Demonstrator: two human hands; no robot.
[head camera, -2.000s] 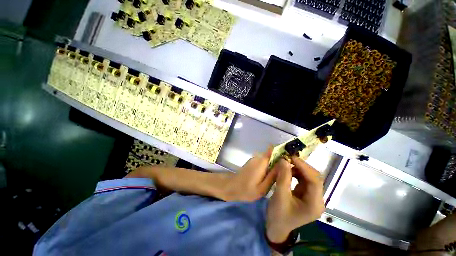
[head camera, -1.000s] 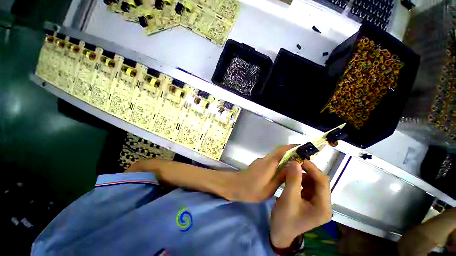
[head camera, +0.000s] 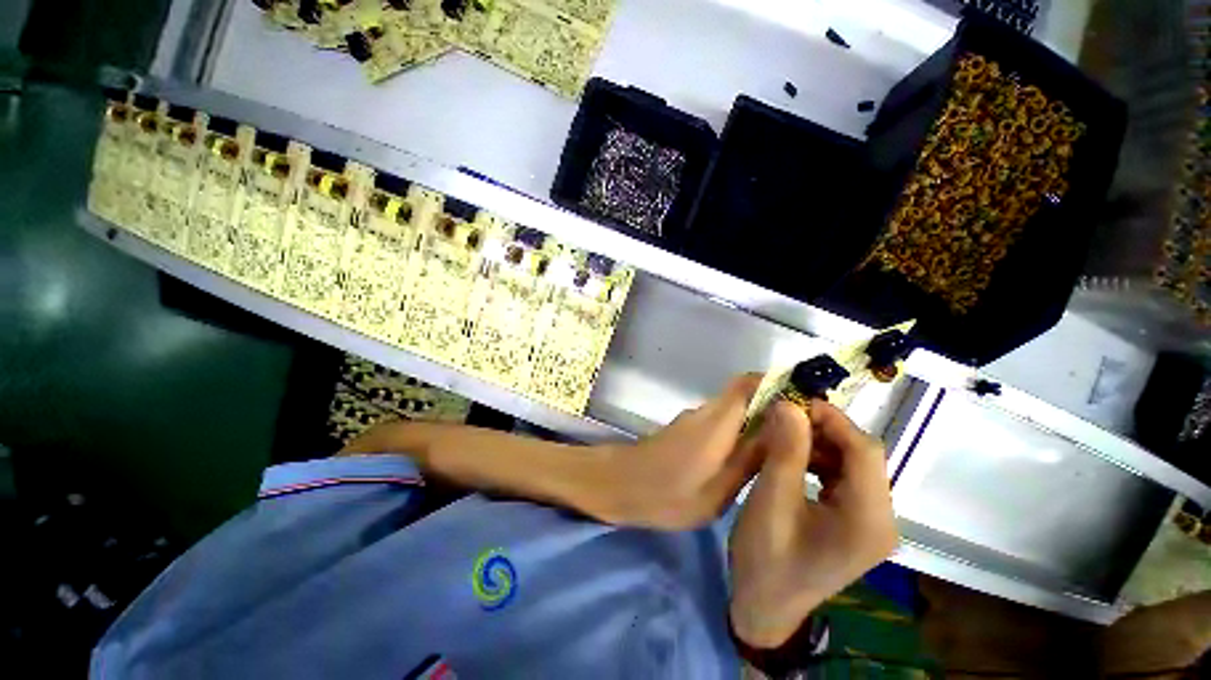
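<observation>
A pale yellow circuit board (head camera: 859, 368) is held tilted above the rails, with two black block components (head camera: 819, 375) along it. My left hand (head camera: 684, 458) grips its near left end. My right hand (head camera: 817, 511) has thumb and fingertips pinched together at the board's near edge, just below the nearer black block. A small orange-brown part shows at these fingertips. Whether the right fingers hold it or only press it against the board cannot be told.
A row of boards (head camera: 359, 266) lies between the rails at left. Behind stand a small-parts bin (head camera: 635, 175), a dark middle bin (head camera: 784, 199) and a large coil bin (head camera: 983, 173). Loose boards (head camera: 531, 40) lie at the back. Another person's hand (head camera: 1169, 638) shows at lower right.
The held board and both hands have shifted right and turned slightly since the earliest frame. The camera view has moved a little. Both hands keep nearly the same hold.
</observation>
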